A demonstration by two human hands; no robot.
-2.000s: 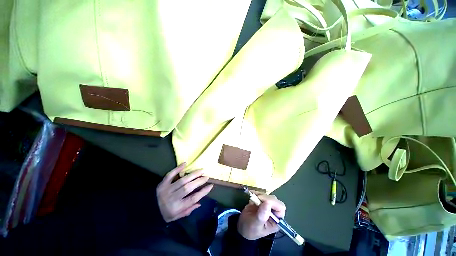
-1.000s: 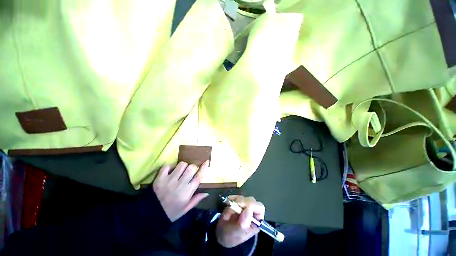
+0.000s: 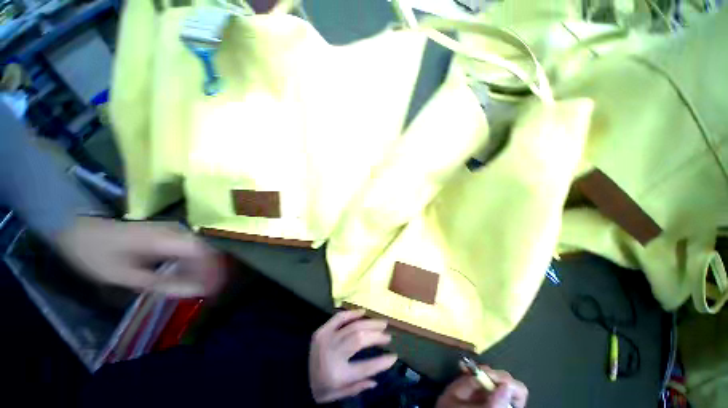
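A pale yellow tote bag [image 3: 511, 231] lies in front of me, with a small brown label patch [image 3: 414, 282] and a brown bottom trim [image 3: 415, 327]. My left hand [image 3: 349, 356] is at the trim's left end, fingertips touching the edge, thumb apart from the fingers. My right hand [image 3: 488, 390], cut off by the lower edge, is shut on a white pen-shaped tool [image 3: 479, 373]. The pen's tip is just below the trim's right end. The pen's rear is out of the picture.
Another person's blurred hand [image 3: 144, 255] and grey sleeve reach in from the left above an open lined box [image 3: 60, 307]. A second yellow bag [image 3: 247, 143] bears a blue-handled item [image 3: 209, 52]. A yellow-handled tool [image 3: 613, 356] and black cord lie right.
The view has swung left, so the bags sit further right. Another person's arm has come in at the left. My left hand has moved off the label patch to the trim's left end.
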